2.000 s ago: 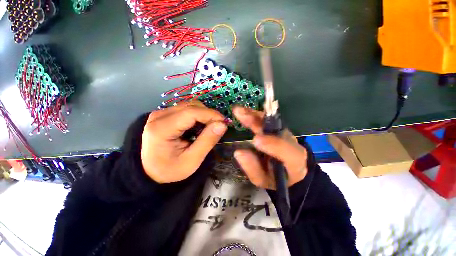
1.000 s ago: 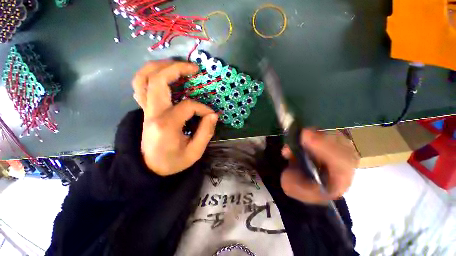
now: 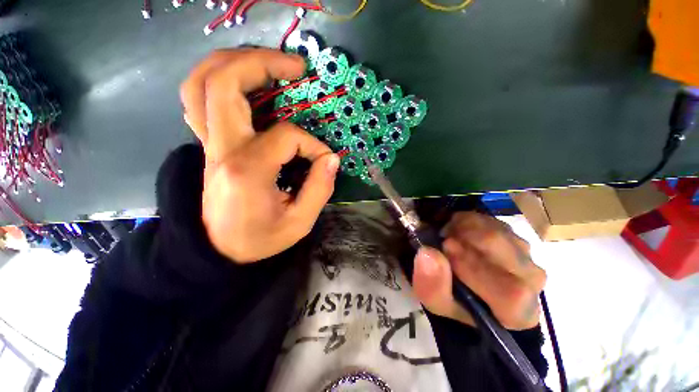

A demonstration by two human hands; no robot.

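Note:
The green panel of joined round boards (image 3: 372,121) lies on the dark green bench, with several red leads on its left part. My left hand (image 3: 264,157) is over its left side; thumb and forefinger pinch a short red lead (image 3: 342,153) at the panel's lower left edge. The lead's other end is hidden by my fingers. My right hand (image 3: 479,268) grips the black handle of the soldering iron (image 3: 406,218). The iron's silvery tip points up and left, at the panel's lower boards beside the lead. Whether the tip touches cannot be told.
Red leads with white ends (image 3: 237,11) lie beyond the panel, beside yellow rings (image 3: 345,9). A stack of wired panels (image 3: 23,115) is at left. The orange station (image 3: 674,42) and its black cable (image 3: 674,134) are at right. A cardboard box (image 3: 579,213) and red frame (image 3: 671,237) are below the bench edge.
My right hand has moved away from my left, and the iron's tip has come down to the panel's lower edge. My left hand has spread over the panel's left side. The view has moved closer.

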